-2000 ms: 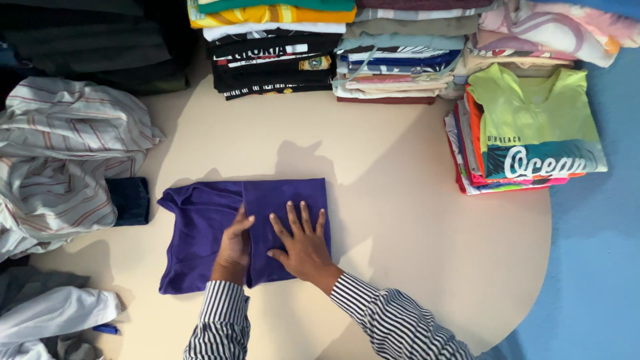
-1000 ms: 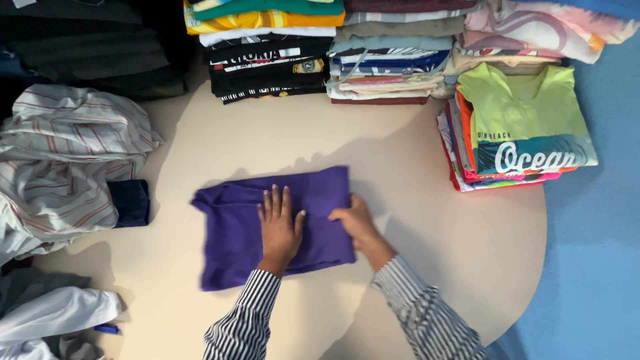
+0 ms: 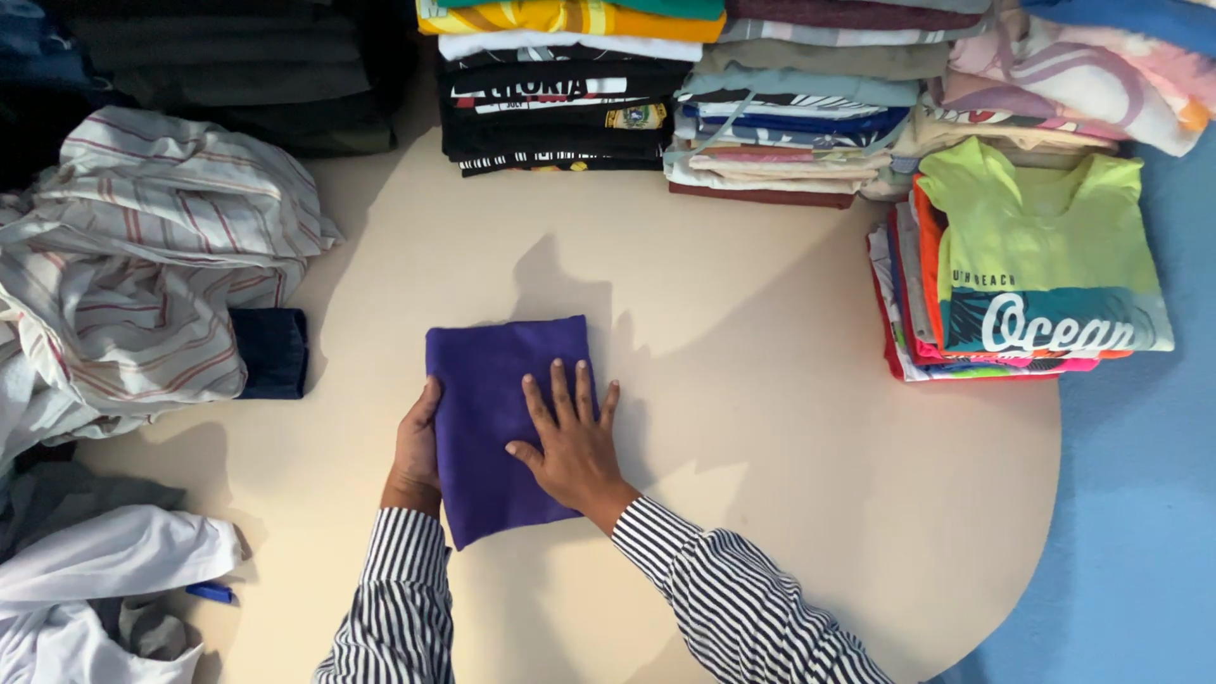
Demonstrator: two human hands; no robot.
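A purple cloth garment, folded into a compact upright rectangle, lies on the cream tabletop near the middle of the head view. My left hand grips its left edge, the thumb on top and the other fingers out of sight at the edge. My right hand lies flat on the right part of the cloth with its fingers spread, the little finger reaching past the right edge. Both wrists are in black-and-white striped sleeves.
Folded dark shirts and mixed garments are stacked along the back. A yellow-green printed top tops a pile at right. Crumpled striped cloth and white cloth lie at left. The table's rounded edge is at right.
The purple garment was a wide rectangle and is now folded to a narrower one. My right hand has moved from its right edge onto its top; my left hand has gone from its top to its left edge.
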